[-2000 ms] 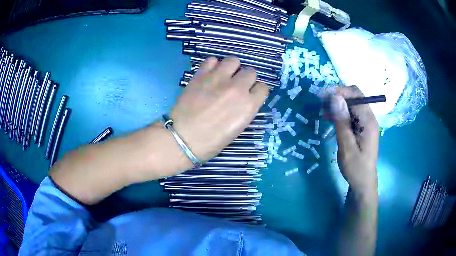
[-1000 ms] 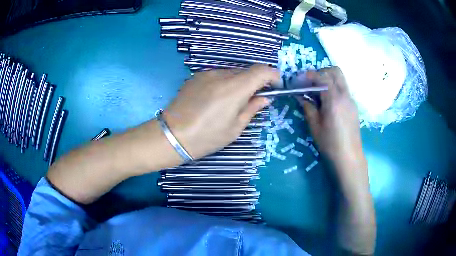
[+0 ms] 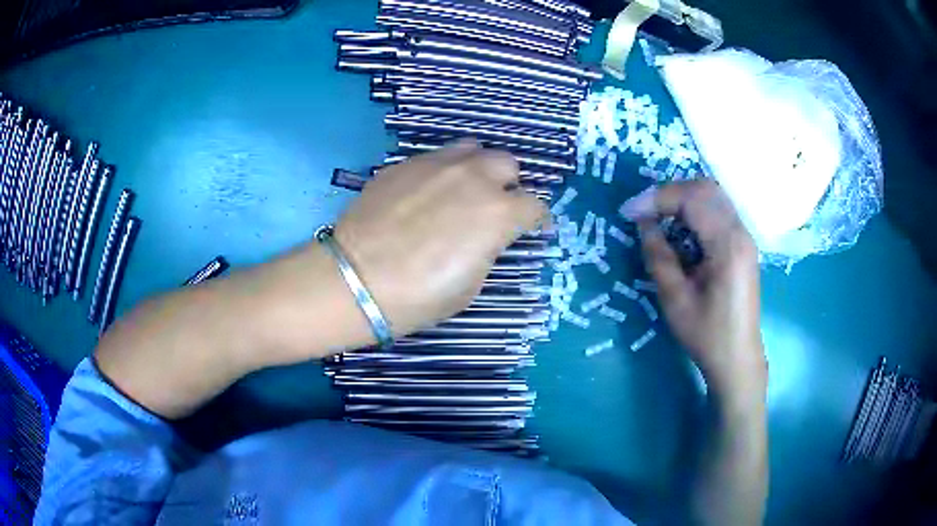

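Observation:
Silver metal tubes [image 3: 483,92] lie side by side in a long central stack, with more under and below my left hand [image 3: 447,231]. That hand rests over the stack with fingers bent; its fingertips are partly hidden. A dark tube end [image 3: 349,180] sticks out left of it; I cannot tell if the hand grips that tube. Small white plastic pieces [image 3: 622,123] lie in a heap and scattered right of the tubes. My right hand [image 3: 699,257] is curled above the scattered pieces, around dark tubes [image 3: 681,245] seen end-on in the palm. Its thumb and forefinger are close together, blurred.
A bright clear bag [image 3: 791,154] stands behind the heap. A taped dark block [image 3: 668,26] is at the top. More tubes [image 3: 51,205] are at far left, thinner rods [image 3: 886,416] at far right. A dark tray [image 3: 134,26] and blue basket [image 3: 26,380] sit at the left.
One second ago a tube spanned between both hands; now the hands are apart and that tube is not seen between them. My right hand has lowered slightly. A tube end now shows left of my left hand.

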